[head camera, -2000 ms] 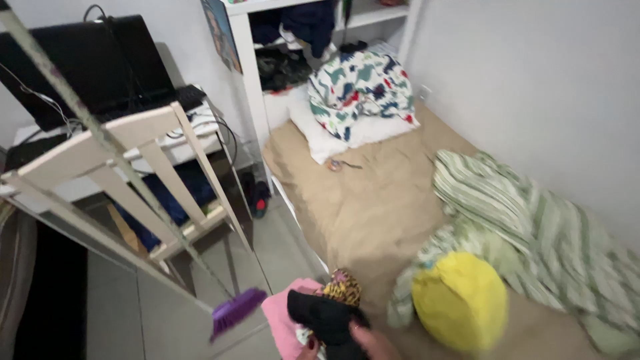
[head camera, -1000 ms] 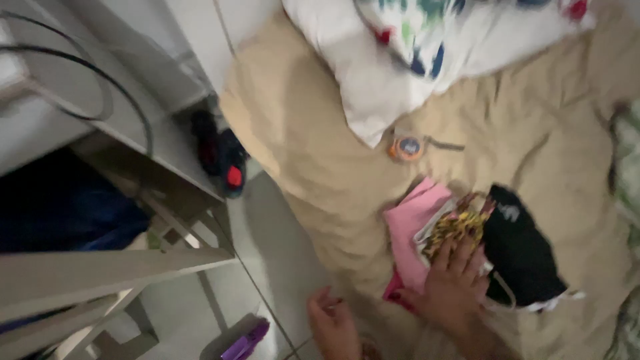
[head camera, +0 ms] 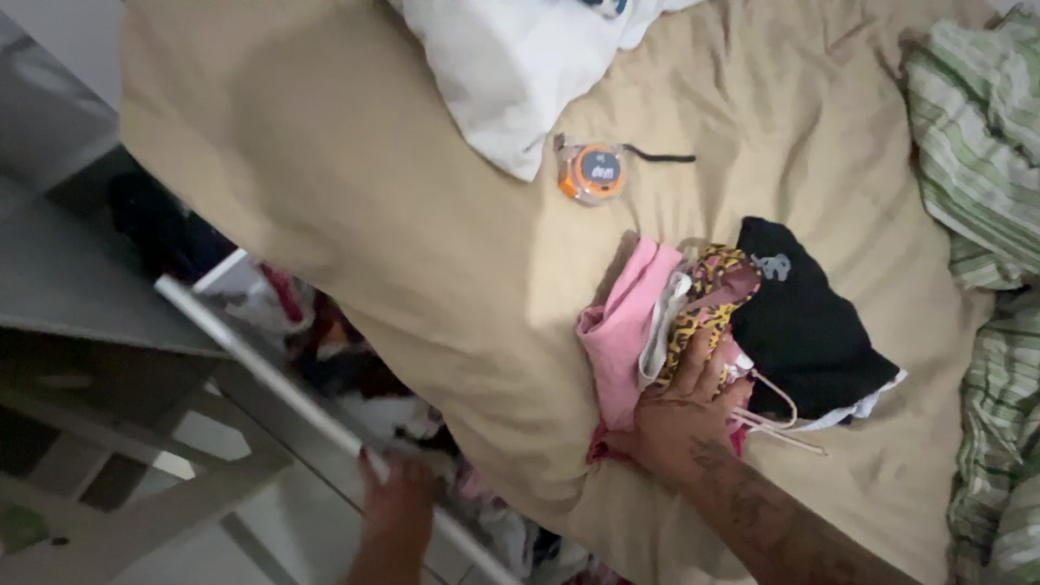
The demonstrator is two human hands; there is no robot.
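My right hand [head camera: 691,414] rests on a small pile of clothes on the bed, its fingers over a leopard-print cloth [head camera: 707,301]. Left of that cloth are a folded pink garment [head camera: 621,333] and a white-grey strip of fabric [head camera: 662,321]; a black garment [head camera: 800,325] with a grey print lies on its right. Light cords [head camera: 776,414] trail beside my fingers. At the lower left, my left hand [head camera: 398,496] is at the white front edge of an open under-bed drawer [head camera: 268,374], which holds jumbled clothes [head camera: 349,349]. Its fingers bend over that edge.
An orange tape measure [head camera: 593,172] with a black strap lies on the beige bedsheet [head camera: 341,162], near a white pillow [head camera: 512,81]. A green-and-white striped cover [head camera: 983,146] is bunched at the right. Pale wooden chair parts [head camera: 162,512] stand low at the left, beside the drawer.
The drawer under the bed now shows open, with my left hand at its edge. My right hand stays on the clothes, which lie lower on the bed. The view has moved closer.
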